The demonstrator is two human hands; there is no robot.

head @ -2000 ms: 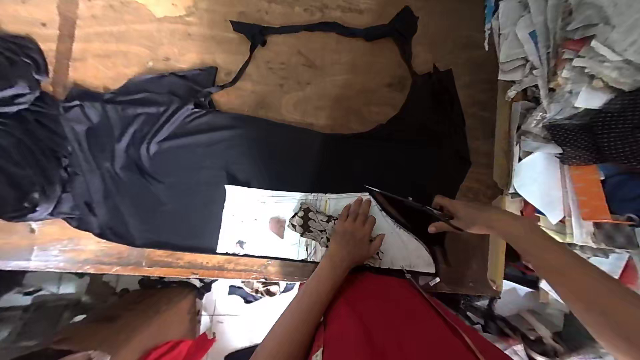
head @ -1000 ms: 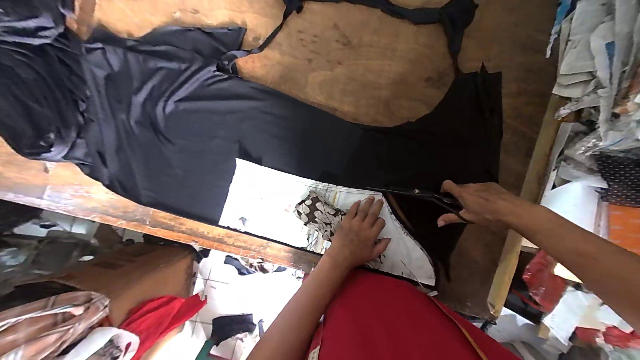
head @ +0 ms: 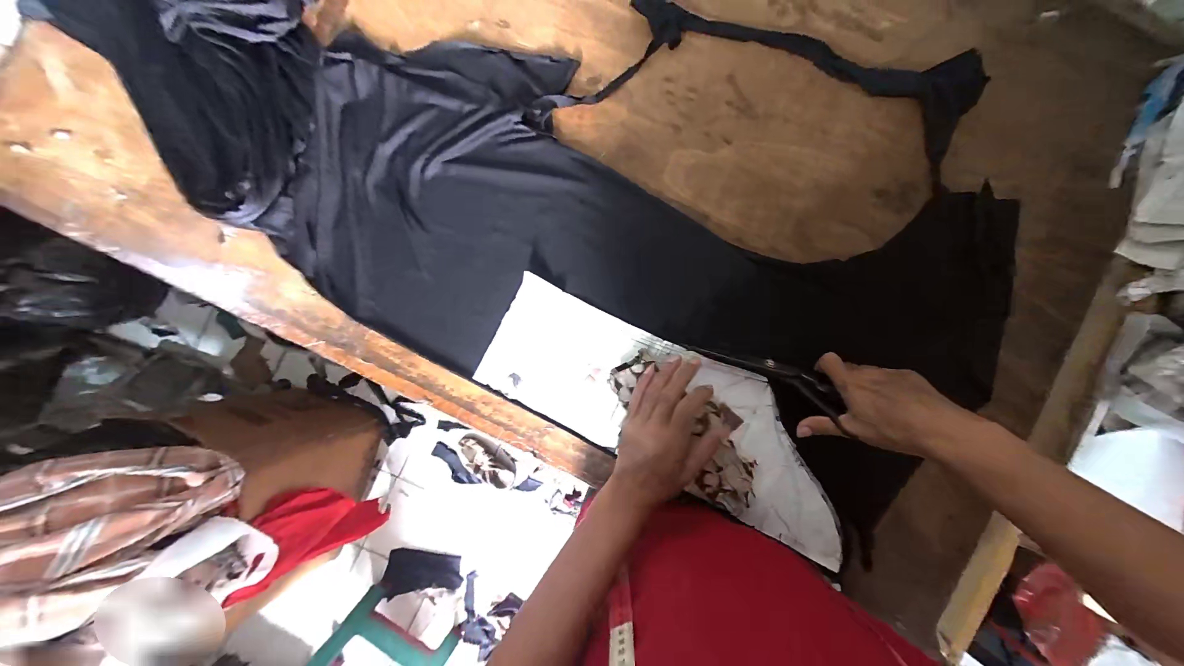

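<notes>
My right hand [head: 879, 402] grips the black-handled fabric scissors [head: 800, 377], whose blades lie along the upper edge of a white paper pattern [head: 555, 347]. Under the pattern spreads dark fabric [head: 592, 231] on a wooden table [head: 740, 148]. With fingers spread, my left hand [head: 664, 430] presses flat on the pattern and on a patterned cloth scrap [head: 726, 472] that rests on it. Between the scissors and the pattern's curved right end, dark fabric shows. Whether the blades are parted cannot be made out.
A thin dark fabric strip [head: 805, 55] loops across the table's far side. Gathered dark cloth [head: 231, 111] lies at the left. Beyond the table's right ledge [head: 1045, 453] are piled scraps [head: 1156, 203]. A plaid cloth [head: 111, 527] and red cloth [head: 310, 532] sit below the near edge.
The scissors in my right hand have moved left along the pattern's upper edge. My left hand stays on the pattern. The view has shifted and tilted.
</notes>
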